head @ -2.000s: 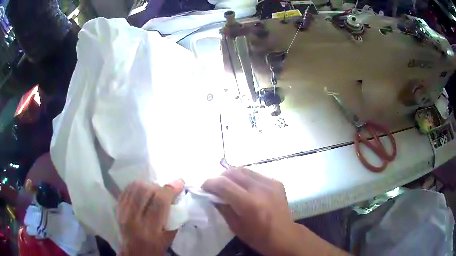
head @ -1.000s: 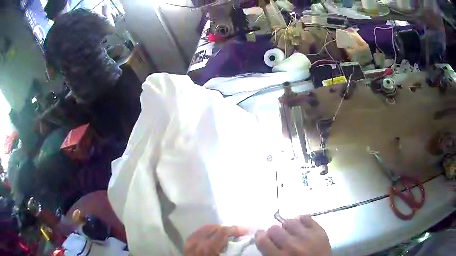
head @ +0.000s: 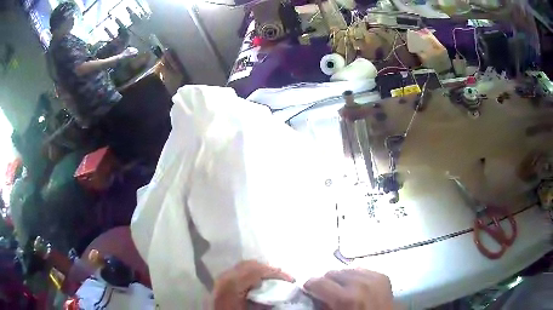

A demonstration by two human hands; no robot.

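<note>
The large white garment [head: 206, 175] lies heaped left of the needle area and hangs over the table edge; its right part is washed out by the lamp. My left hand [head: 242, 284] and my right hand [head: 351, 289] are side by side at the bottom edge, partly cut off. Both hold a small folded white part [head: 280, 293] between them. The presser foot and needle area [head: 388, 184] is above and to the right of my hands, apart from the held cloth.
Scissors with red-orange handles [head: 494, 233] lie right of the needle on the machine table [head: 418, 272]. The tan sewing machine head [head: 467, 139] stands behind. A white thread cone [head: 331, 64] and clutter are at the back. A person [head: 85, 66] stands at upper left, near a red box [head: 94, 168].
The view has tilted up since the first frame, so my hands sit lower in it. They still hold the white part. The person in the background has moved back and now shows upright at upper left.
</note>
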